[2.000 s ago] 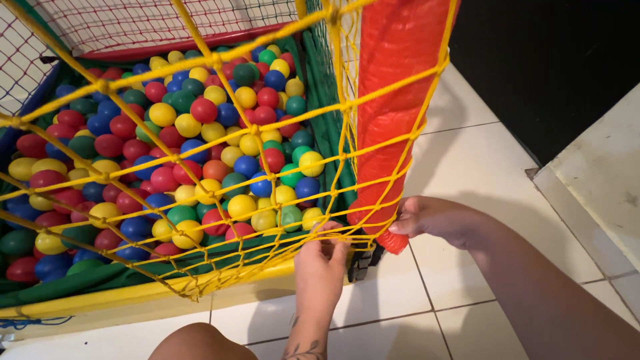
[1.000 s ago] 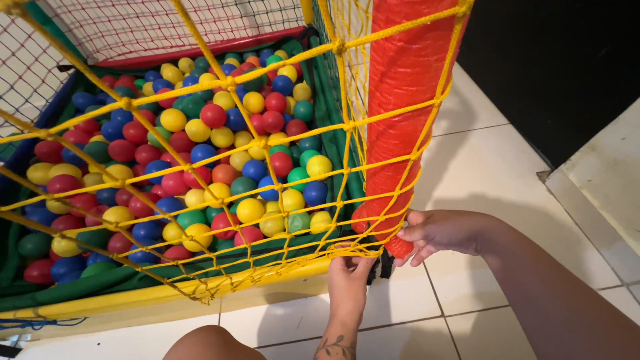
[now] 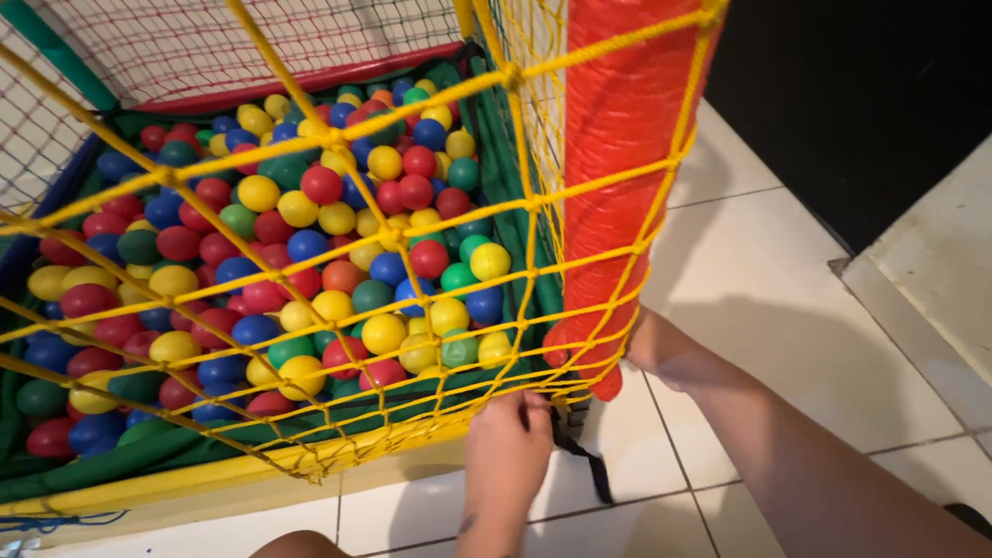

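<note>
The yellow rope net [image 3: 533, 203] of a ball pit stretches across the near side and around a corner post in a red plastic cover [image 3: 620, 155]. At the foot of the post, my left hand [image 3: 508, 434] has its fingers closed at the lower edge of the net; what exactly lies between them is hard to see. My right hand [image 3: 651, 349] reaches behind the lower end of the red cover, its fingers hidden by cover and net. A black strap [image 3: 585, 457] hangs from the corner beside my left hand.
Many coloured plastic balls [image 3: 384, 333] fill the pit, on a green fabric liner [image 3: 511, 225]. A yellow padded rail [image 3: 232, 465] runs along the near edge. White floor tiles [image 3: 744, 310] lie to the right, with a dark panel [image 3: 845, 93] beyond. A blue cord [image 3: 62, 521] is tied at lower left.
My right hand has moved from the front of the red cover's lower end to behind it, and its fingers are now hidden. The black strap now hangs plainly in view.
</note>
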